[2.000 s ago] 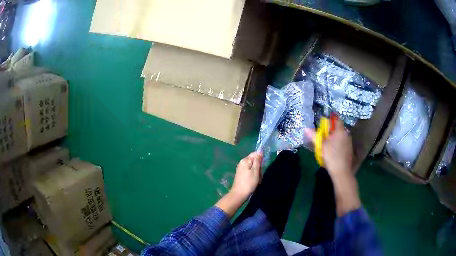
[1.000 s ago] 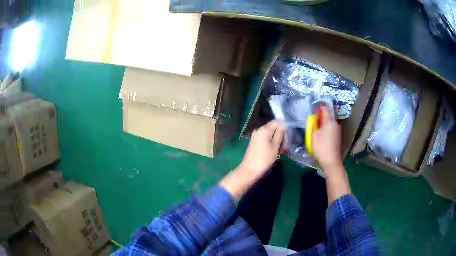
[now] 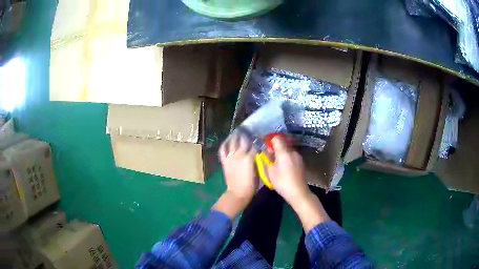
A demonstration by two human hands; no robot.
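My right hand [image 3: 286, 167] holds scissors with yellow-and-red handles [image 3: 264, 171] over the near left corner of an open brown carton [image 3: 315, 60]. The blades are blurred. My left hand [image 3: 239, 163] is closed on a crinkled clear poly bag [image 3: 267, 120], close beside the scissors; the bag is blurred and its contents cannot be told. Inside the carton lie bagged bundles [image 3: 320, 116] in rows, with white ends and dark bands between them.
A neighbouring carton [image 3: 430, 121] holds a large whitish bag [image 3: 389, 123]. Another carton with bags is at the far right. The dark table [image 3: 336, 23] bears a round pale-green base [image 3: 233, 6]. Taped cartons [image 3: 157, 157] stand at left, printed cartons [image 3: 32, 171] at far left.
The view has swung right, showing more table. My left hand has turned and moved in beside the scissors. The bag, earlier hanging left of the carton, is now over its left part.
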